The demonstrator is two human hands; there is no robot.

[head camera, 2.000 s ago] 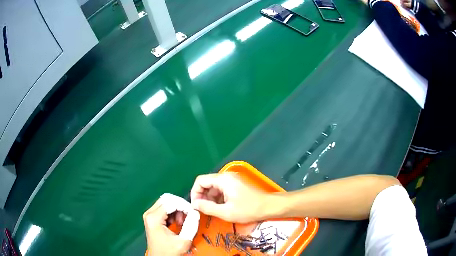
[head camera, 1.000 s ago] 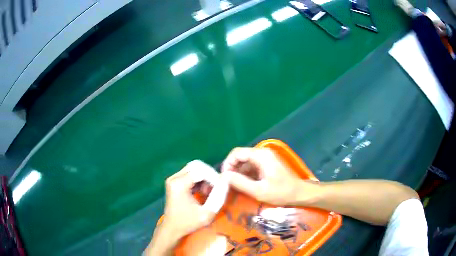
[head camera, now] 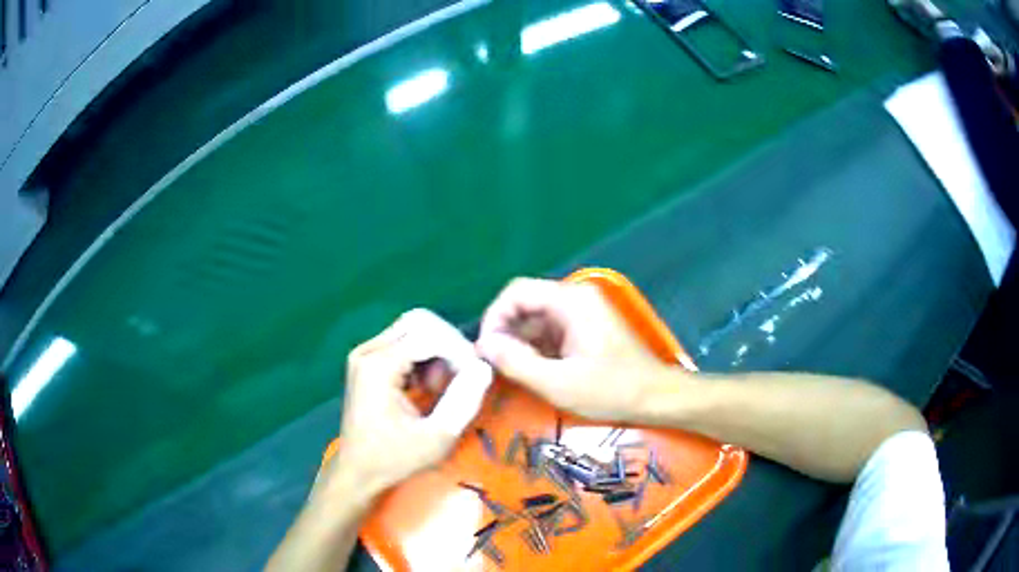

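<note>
My left hand point(head camera: 408, 397) and my right hand point(head camera: 570, 349) meet fingertip to fingertip above the far left part of the orange tray point(head camera: 732, 467). Thumbs and forefingers of both are curled into pinches, with white covers on the left fingertips. Anything between the fingertips is too small or hidden to make out. Loose dark slim side keys point(head camera: 542, 503) lie scattered in the tray below and to the right of my hands, some with a metallic shine.
The glossy green conveyor belt point(head camera: 335, 223) curves beyond the tray, with two phone middle frames point(head camera: 726, 50) at its far right. A white paper sheet point(head camera: 950, 168) and a neighbour's dark sleeve are at right. A red rack point(head camera: 17, 503) shows at the left edge.
The view has shifted, so hands and tray sit higher and further right than two seconds ago. My hands keep meeting at the fingertips over the tray.
</note>
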